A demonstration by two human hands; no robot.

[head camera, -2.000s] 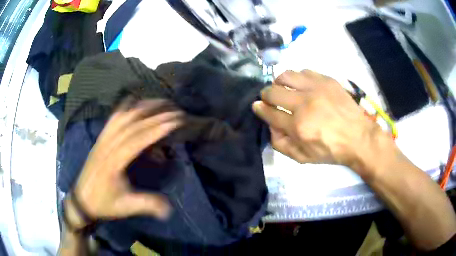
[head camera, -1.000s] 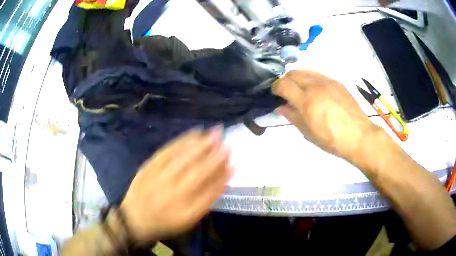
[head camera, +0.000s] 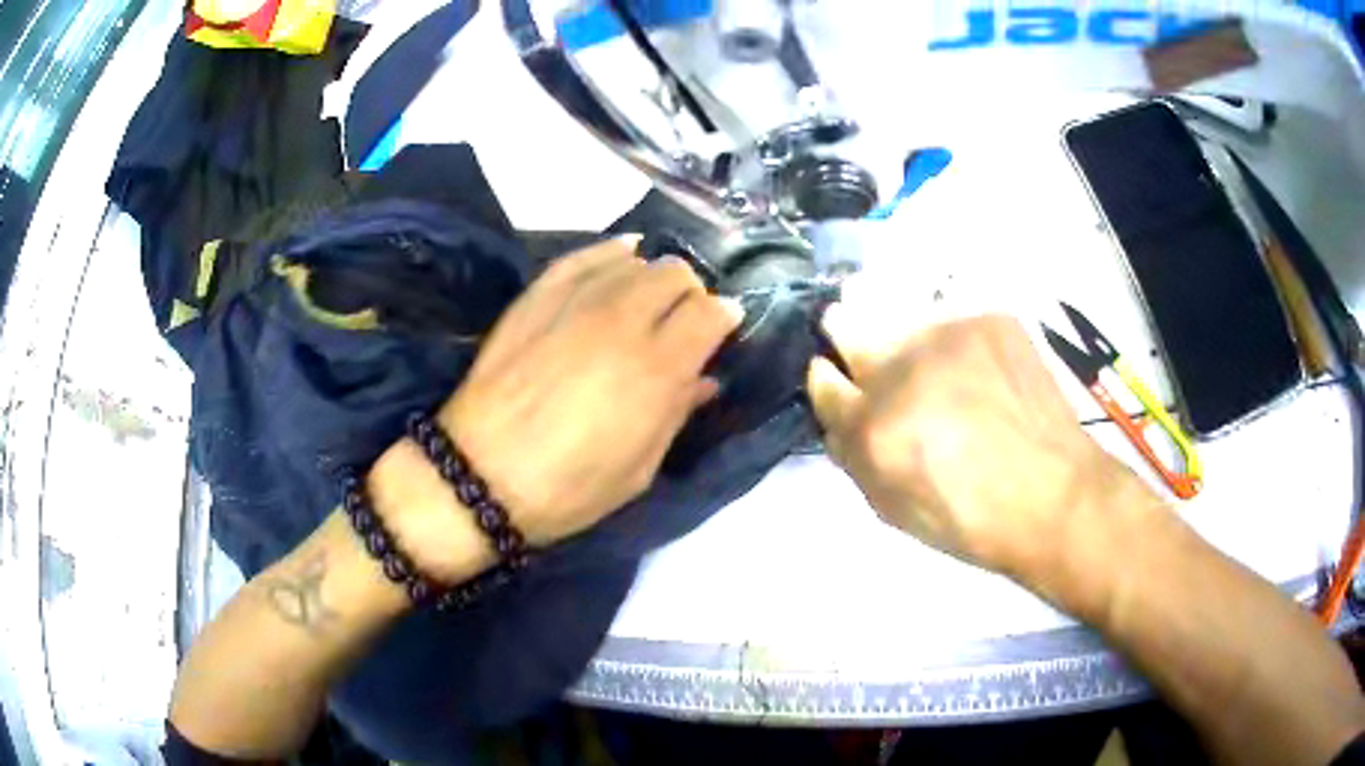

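A dark navy denim garment lies bunched on the white machine table, its right end at the needle area. My left hand, with a dark bead bracelet at the wrist, grips the cloth just left of the presser foot. My right hand pinches the cloth's right edge with thumb and fingers, just right of the needle area. The shiny presser foot and needle parts of the sewing machine are between my hands; the exact needle point is hard to make out.
Open thread snips and a black smartphone lie right of my right hand. A ruler strip runs along the near edge. Dark cloth pieces and a yellow-and-red packet are at upper left. A blue piece is behind the needle.
My left hand has moved up and right and now grips the cloth near the presser foot. The garment has been turned and bunched. My right hand stays at the cloth's right edge.
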